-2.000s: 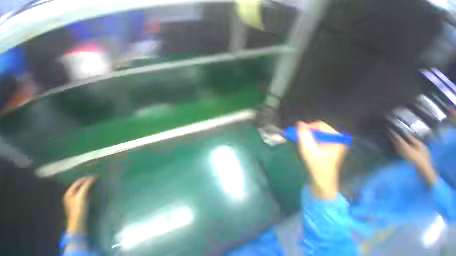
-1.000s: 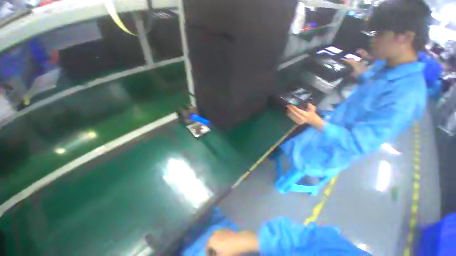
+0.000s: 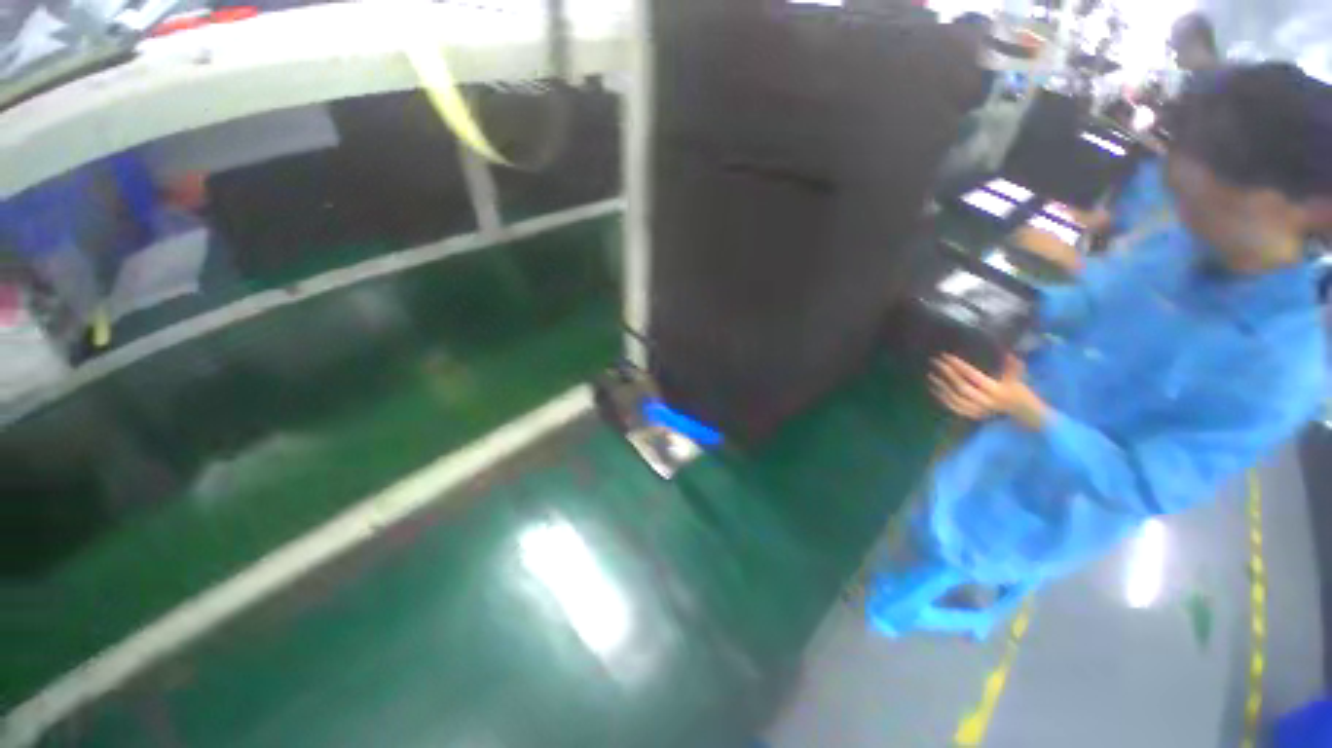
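The soldering iron with its bright blue handle (image 3: 682,424) rests in a small dark stand (image 3: 622,398) at the back right of the green bench mat (image 3: 438,643). A small pale silvery square (image 3: 662,452) lies beside the stand. Neither my left hand nor my right hand is in the picture.
A tall black block of stacked trays (image 3: 796,219) stands behind the iron. A pale metal rail (image 3: 336,541) borders the green conveyor belt (image 3: 278,395). At the right a person in a blue smock (image 3: 1169,380) sits on a blue stool (image 3: 942,602), hands at a dark tray (image 3: 964,314).
The blue iron, held in my right hand two seconds ago, is now in its stand. My right hand, low in the picture a second ago, has left view. The view has turned right.
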